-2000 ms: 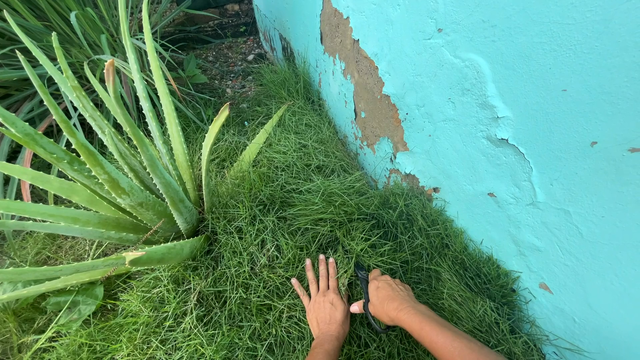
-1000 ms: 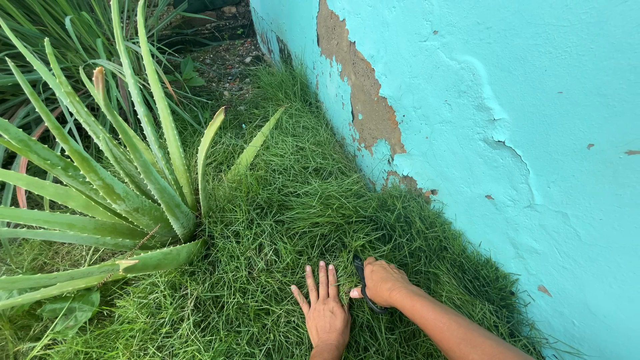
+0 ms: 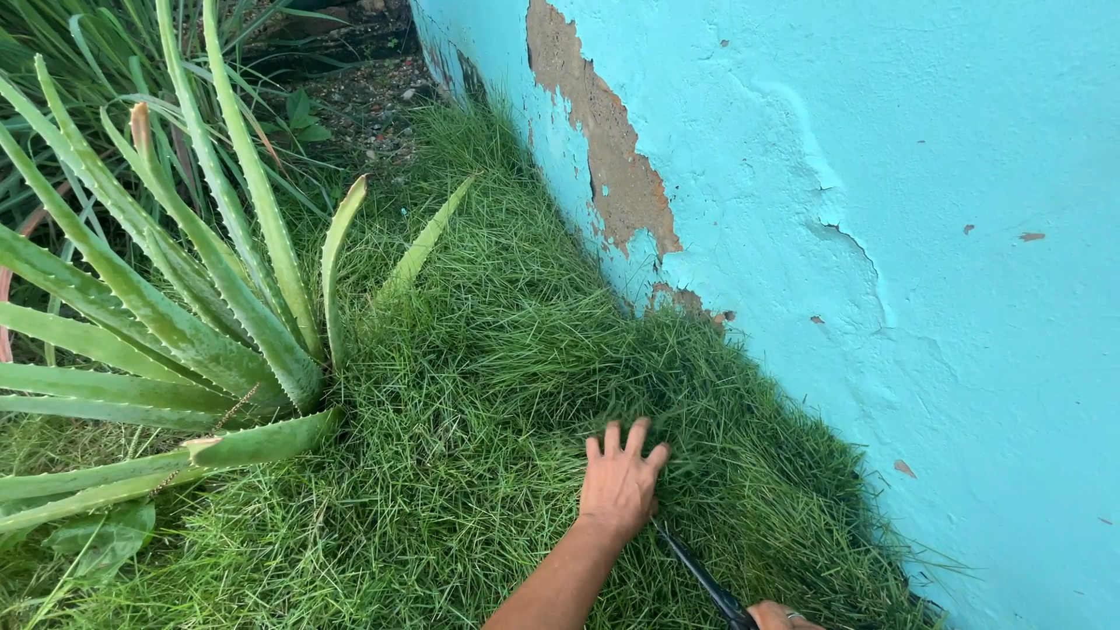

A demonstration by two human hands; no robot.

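My left hand (image 3: 621, 481) lies palm down on the long green grass (image 3: 525, 394), its fingers apart and slightly bent, with some blades blurred around the fingertips. At the bottom edge, partly cut off by the frame, my right hand (image 3: 781, 616) grips a black-handled tool (image 3: 704, 577). The tool slants up and left, and its narrow far end reaches the grass just below my left hand. Its exact kind cannot be told. A ring shows on a right-hand finger.
A large aloe plant (image 3: 262, 341) with spiny leaves spreads on the left. Along the right runs a turquoise painted wall (image 3: 875, 219) with peeling patches of bare plaster (image 3: 612, 149). Gravelly soil (image 3: 376, 105) and long-leaved plants (image 3: 79, 44) lie at the top left.
My left hand has moved right and a little up, its fingers now more bent. My right hand has drawn back towards the bottom edge with the black-handled tool, which shows more of its length.
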